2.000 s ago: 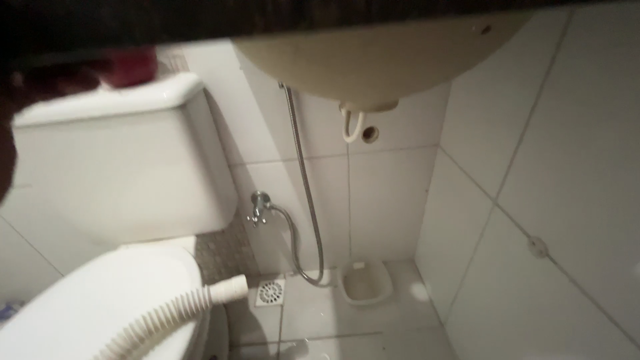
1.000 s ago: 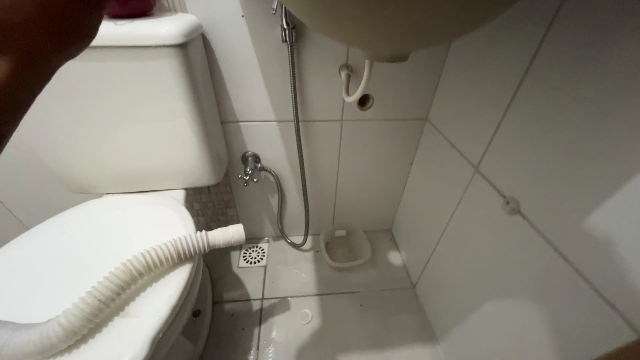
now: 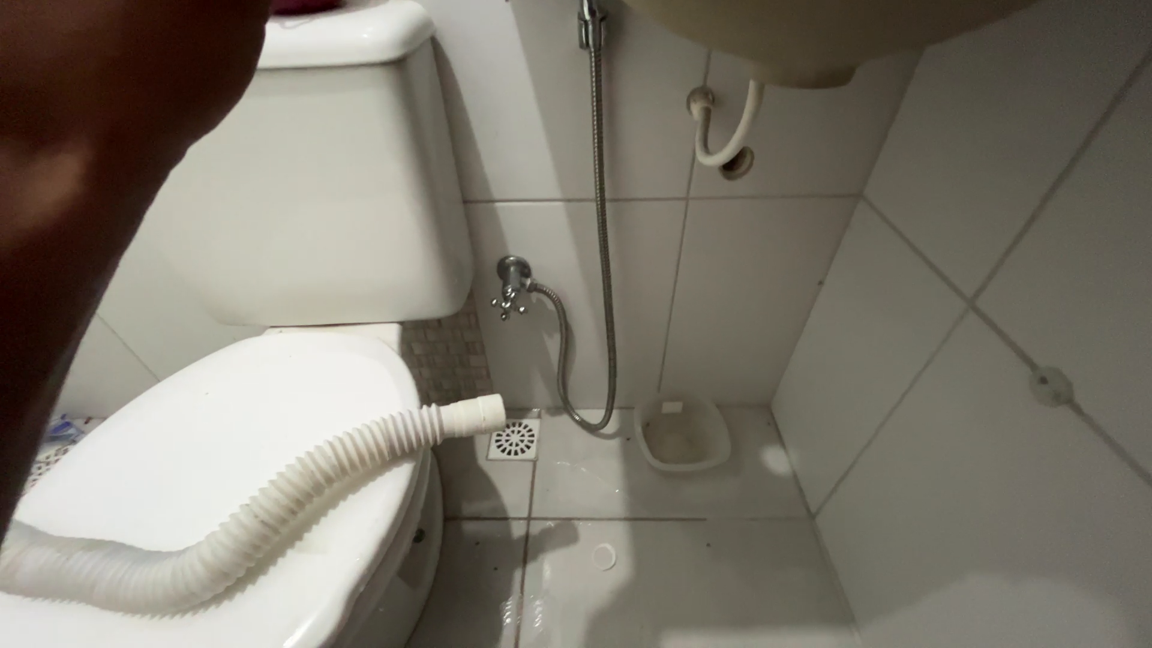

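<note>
A blurred bare arm or part of a hand, which seems to be my left (image 3: 117, 153), fills the upper left edge close to the camera; its fingers cannot be made out. My right hand is out of view. Behind that arm stands the white toilet tank (image 3: 333, 189). A white corrugated drain hose (image 3: 279, 495) lies across the closed toilet lid (image 3: 225, 405), its smooth end sticking out past the lid's right edge, above the floor drain. The underside of a washbasin (image 3: 828, 36) shows at the top, with a thin white tube (image 3: 738, 135) curving from the wall beneath it.
On the wall are a chrome valve (image 3: 512, 286) and a metal spray hose (image 3: 601, 225). Below them sit a square floor drain (image 3: 514, 440) and a white plastic container (image 3: 682, 436). A white ring (image 3: 604, 556) lies on the wet-looking tiles. Tiled wall (image 3: 1035, 270) bounds the right side.
The dark counter edge seen at the top two seconds ago has left the view as the view shifted. The arm at the left now covers more of the picture. The drain hose still lies on the lid.
</note>
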